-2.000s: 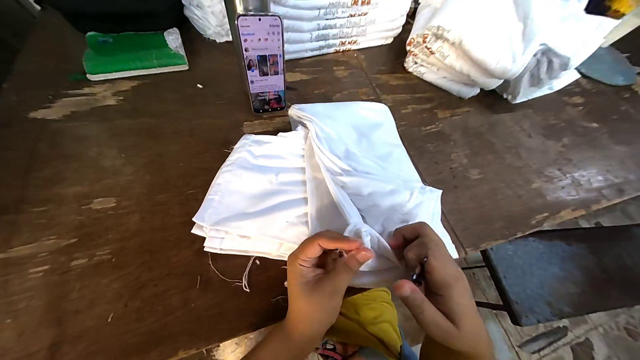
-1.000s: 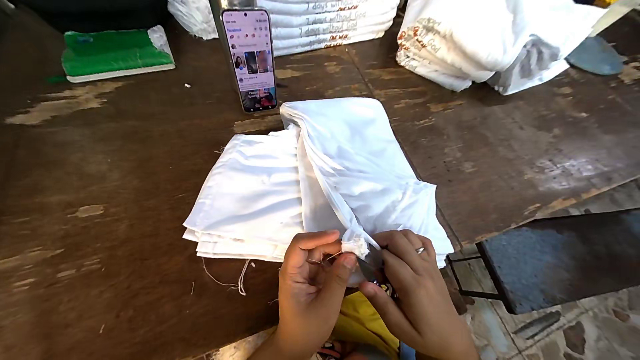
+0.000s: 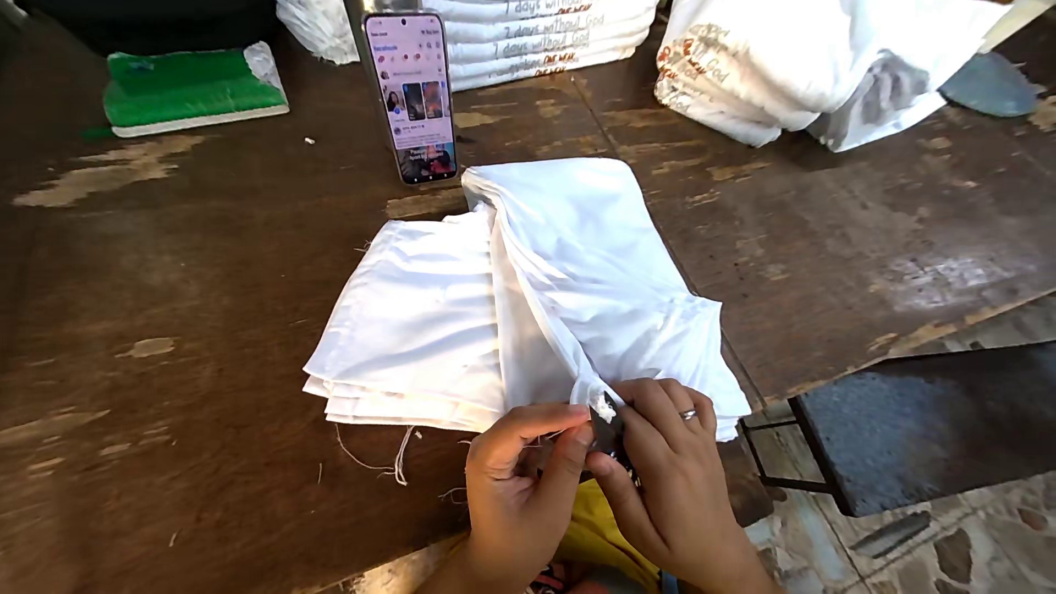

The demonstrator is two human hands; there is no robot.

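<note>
Folded white fabric (image 3: pixel 412 313) lies layered on the worn wooden table, loose threads trailing from its lower left edge. My left hand (image 3: pixel 524 478) pinches the edge of the cloth between thumb and forefinger, at the near end of a long fold. Close beside it, my right hand (image 3: pixel 672 462), a ring on one finger, holds a small dark tool (image 3: pixel 608 431) against that edge; it may be thread snips, but the fingers hide most of it. A small white tuft (image 3: pixel 605 407) shows on the tool's dark blade.
A smartphone (image 3: pixel 412 99) stands upright behind the cloth. Farther back are a green book (image 3: pixel 194 91), a stack of printed white cloths (image 3: pixel 536 41) and a heap of white fabric (image 3: pixel 759 58). A dark bench (image 3: pixel 949 421) stands beyond the table's right edge.
My right hand has turned, and the dark tool now shows more plainly at the cloth edge. My left hand keeps its pinch on the fabric.
</note>
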